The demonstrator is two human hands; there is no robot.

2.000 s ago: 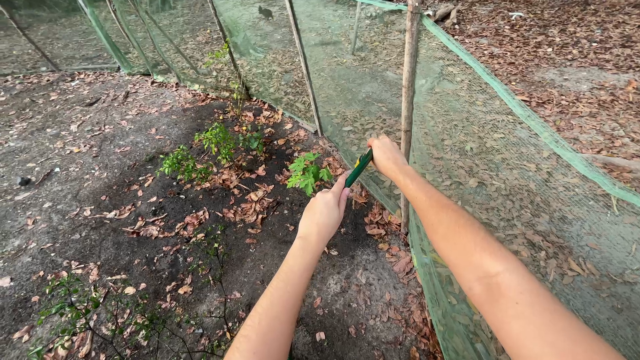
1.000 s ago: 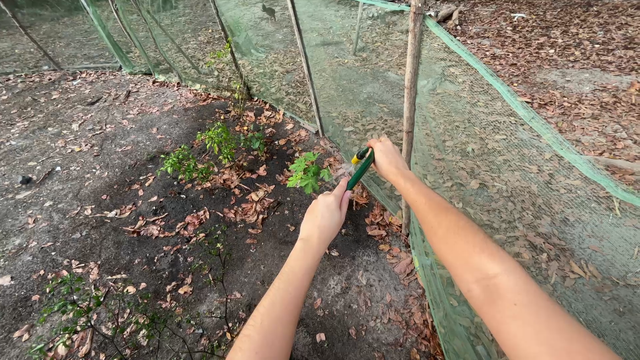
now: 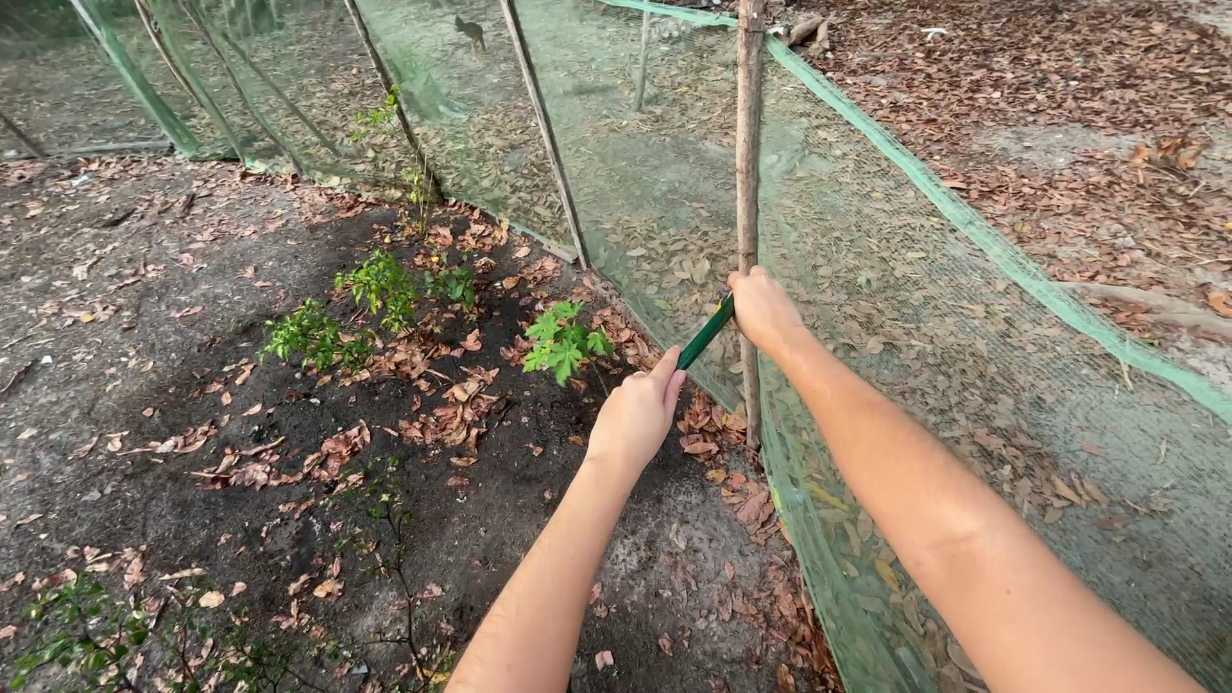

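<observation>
A dark green hose (image 3: 705, 333), seen only as a short length, runs between my two hands. My left hand (image 3: 632, 416) is closed around its lower left end. The upper right end disappears into my right hand (image 3: 762, 303), whose fingers are wrapped over it, so the tip is hidden. My right hand is in front of or close beside a wooden post (image 3: 748, 144). Just left of the hose stands a young plant with lobed green leaves (image 3: 564, 342), rooted in dark soil (image 3: 525, 462).
Green netting (image 3: 828, 250) on wooden poles runs along the back and right, with a pale green top edge. Leafy shrubs (image 3: 380, 289) grow at centre left, and a thin-stemmed shrub (image 3: 91, 626) at lower left. Dry leaves cover much ground. A dark animal (image 3: 471, 32) stands beyond the netting.
The yellow and black part of the hose end that showed by my right hand one second ago is now mostly covered. Both hands keep nearly the same place.
</observation>
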